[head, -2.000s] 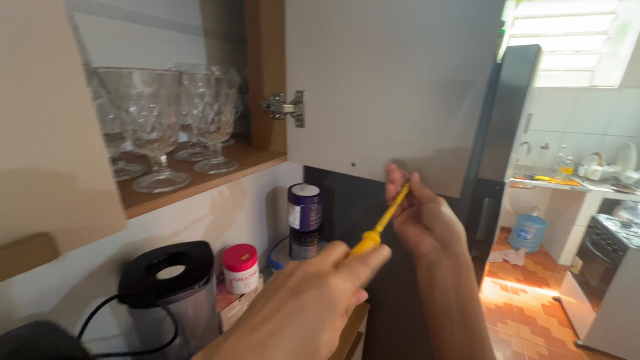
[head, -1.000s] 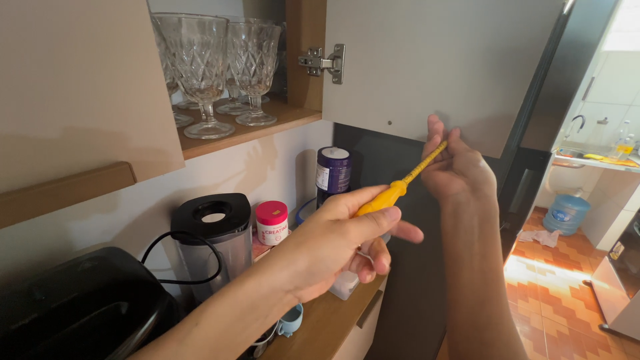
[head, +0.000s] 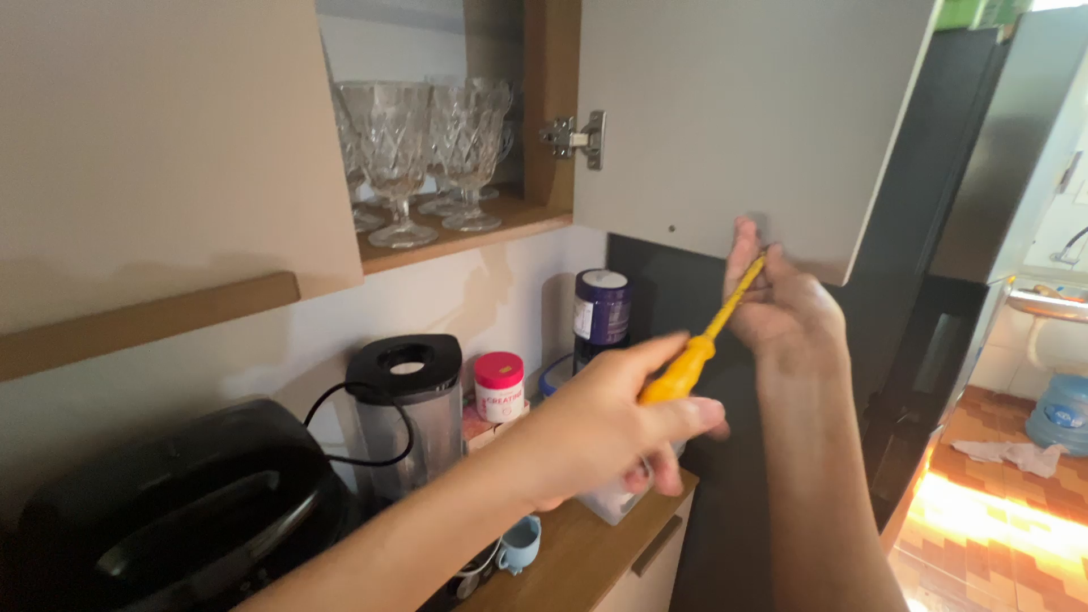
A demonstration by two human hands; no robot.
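My left hand (head: 612,425) grips the yellow handle of a screwdriver (head: 680,371), whose yellow-covered shaft slants up to the right. Its tip lies at the lower part of the grey cabinet door (head: 722,110), between the thumb and a finger of my right hand (head: 786,306). That hand is raised at the door's bottom edge; its other fingers are partly hidden, and whether it pinches the tip or the door is unclear. A small dark hole (head: 671,228) shows in the door left of the fingers. A metal cabinet hinge (head: 578,140) joins the door to the wooden frame.
Glass goblets (head: 399,153) stand on the cabinet shelf. Below are a black appliance (head: 195,510), a blender jar (head: 404,425), a red-lidded tub (head: 500,387), a purple tub (head: 602,306) and a light-blue cup (head: 519,544) on the wooden counter (head: 586,565). A blue water jug (head: 1062,412) stands on the floor.
The view has shifted. The screwdriver stays in my left hand with its tip by my right fingers; the left hand's grip on the handle looks looser than two seconds ago.
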